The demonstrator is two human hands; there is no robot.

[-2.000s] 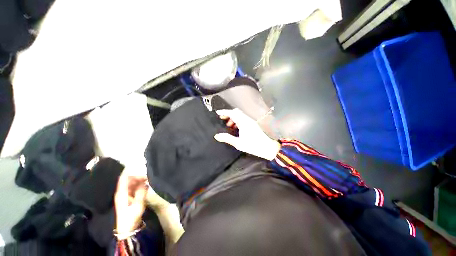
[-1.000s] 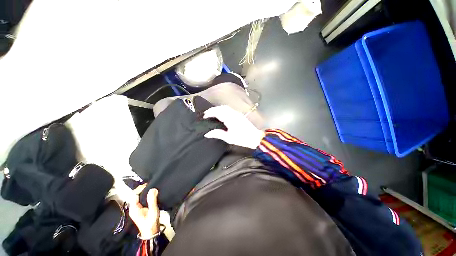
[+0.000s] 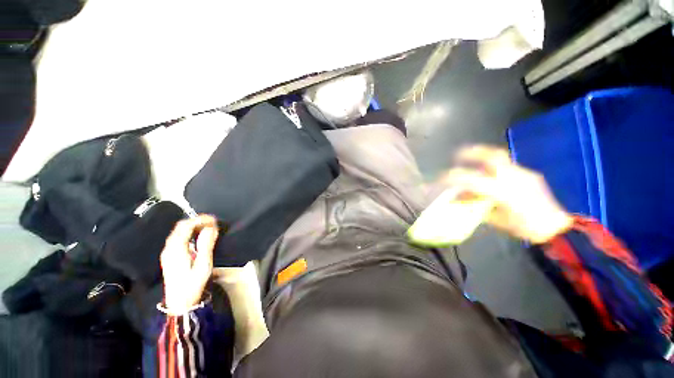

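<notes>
A black fabric bag point(image 3: 262, 177) lies over the left side of my lap, with a pale zip end at its top corner. My left hand point(image 3: 190, 260) is at the bag's lower left edge, fingers curled on it near a thin pale loop. My right hand point(image 3: 510, 193) is raised to the right of my lap, clear of the bag and blurred. It holds a lime-green tool point(image 3: 447, 221), which looks like thread snips; its tip is too blurred to see.
More black bags point(image 3: 111, 192) are piled at the left. The white-covered table point(image 3: 244, 48) runs across the top. Blue bins point(image 3: 628, 162) stand at the right. A round white item point(image 3: 340, 97) is under the table edge. Pale threads point(image 3: 432, 70) hang from the table edge.
My right hand has left the bag, moved right and now holds the lime-green tool. The bag sits further up and left of my apron, uncovering an orange patch. My left hand has closed at its edge.
</notes>
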